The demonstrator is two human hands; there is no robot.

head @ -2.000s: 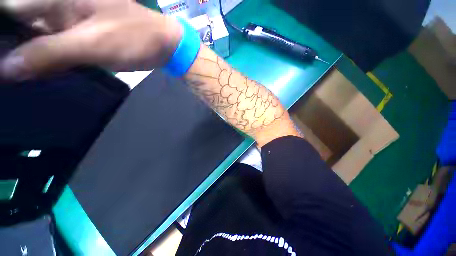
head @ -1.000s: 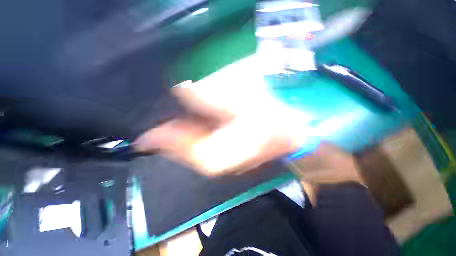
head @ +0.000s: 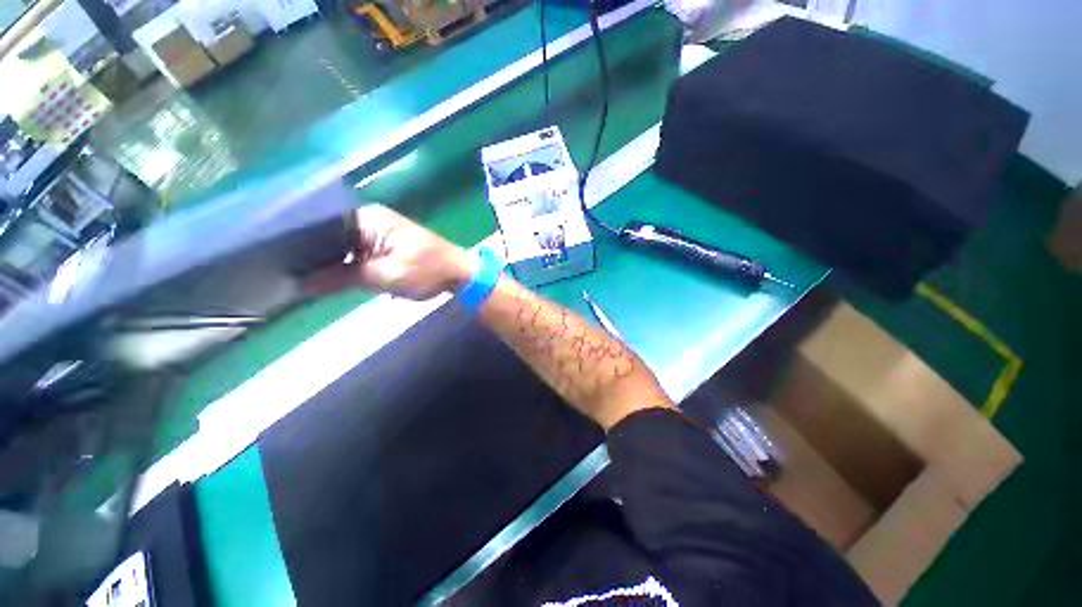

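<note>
A large dark grey housing (head: 202, 255), blurred, is raised and tilted at the left of the head view, cut off by the left edge. My right hand (head: 407, 254), with a blue band at the wrist, grips its right end with the fingers. The black mat (head: 409, 462) lies below and to the right of the housing. My left hand is not in view. The black electric screwdriver (head: 694, 254) lies on the green bench to the right, its bit pointing right.
The pale screw feeder (head: 542, 213) stands behind the mat. A thin tool (head: 602, 315) lies near my forearm. A large black block (head: 831, 148) is at the far right. An open cardboard box (head: 949, 462) is below the bench edge. A white-and-dark part (head: 125, 585) lies bottom left.
The view has swung up and shows more of the line. My right hand, blurred and apart from the housing's right end one second ago, now holds that end. The housing is raised and tilted.
</note>
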